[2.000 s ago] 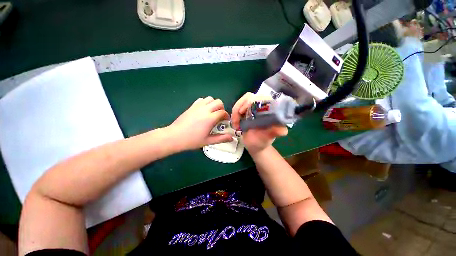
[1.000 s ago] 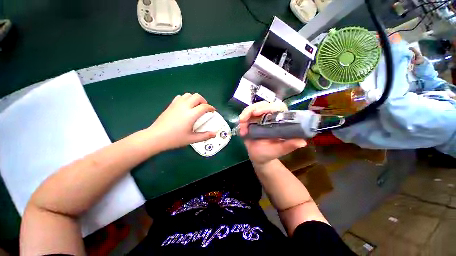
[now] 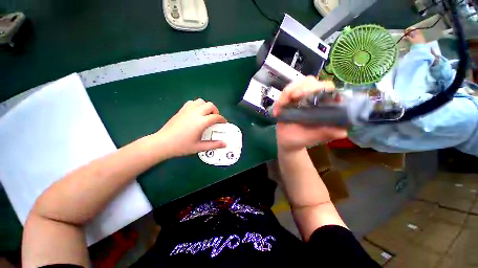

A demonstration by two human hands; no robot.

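A cream-white plug-in housing (image 3: 229,142) lies on the green bench in front of me, with two round screw recesses on its near side. My left hand (image 3: 196,128) holds its left edge, thumb on top and fingers at the far side. My right hand (image 3: 306,115) is closed around a grey electric screwdriver (image 3: 325,112), blurred, held level with its tip to the left, clear of the housing and near the screw feeder. The tip is too blurred to make out. A thick black cord (image 3: 452,86) rises from the driver's rear.
The white and black screw feeder (image 3: 293,60) stands beyond my right hand. A green fan (image 3: 363,54) is right of it. A white sheet (image 3: 63,141) lies under my left forearm. More housings (image 3: 185,12) sit on the belt past the pale rail (image 3: 173,63). A person's light-blue sleeve (image 3: 419,84) is at right.
My right hand moved the driver away from the housing, to the right and towards the feeder. The housing turned under my left hand, its recesses now facing me. The belt housings shifted right since the last frame.
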